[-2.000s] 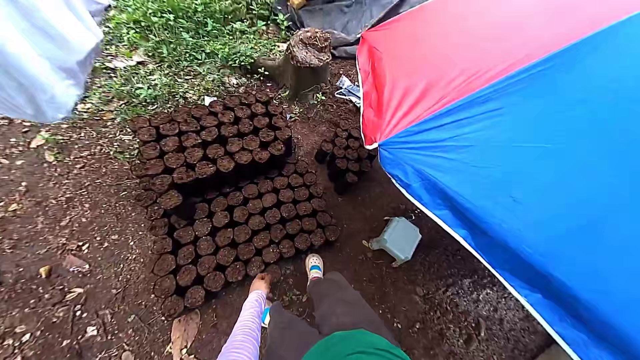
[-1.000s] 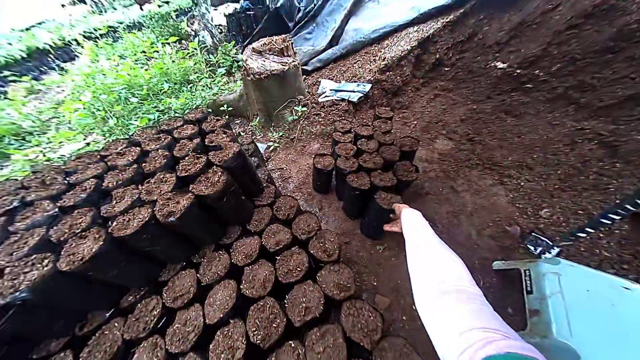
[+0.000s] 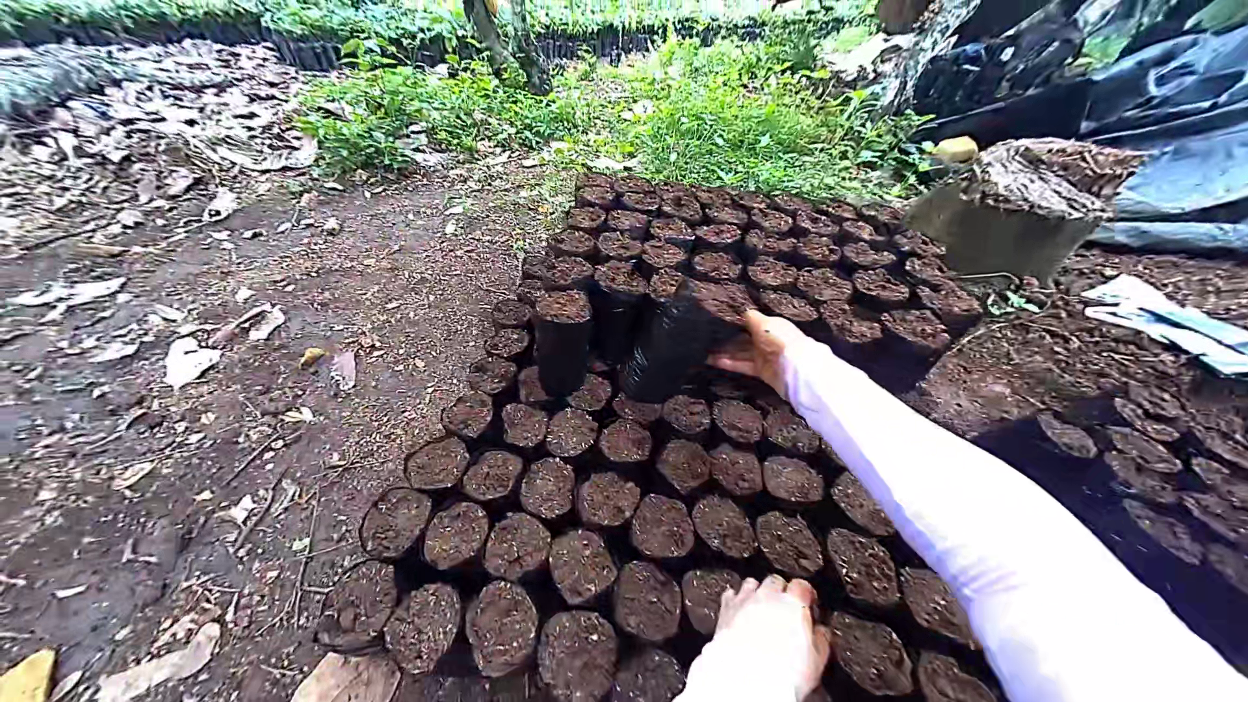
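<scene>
Many black plastic grow bags filled with dark soil [image 3: 607,499] stand packed in rows, with a raised layer of bags [image 3: 717,264] behind them. My right hand [image 3: 765,353] reaches across and grips a tilted soil-filled grow bag [image 3: 673,336] near its top, beside an upright bag [image 3: 563,341] at the left of the raised layer. My left hand [image 3: 770,629] rests low on the tops of the near bags, fingers bent over their rims; whether it grips one cannot be told.
At the back right stands a tree stump [image 3: 1019,210], with black plastic sheeting [image 3: 1170,127] behind. A smaller group of bags [image 3: 1160,458] and a white-and-blue packet [image 3: 1170,317] lie at right. Bare soil with dry leaves [image 3: 244,390] spreads at left.
The view has swung left. A hand that was at the small separate group of bags one second ago is no longer there; my right hand now holds a bag at the raised layer, and my left hand shows.
</scene>
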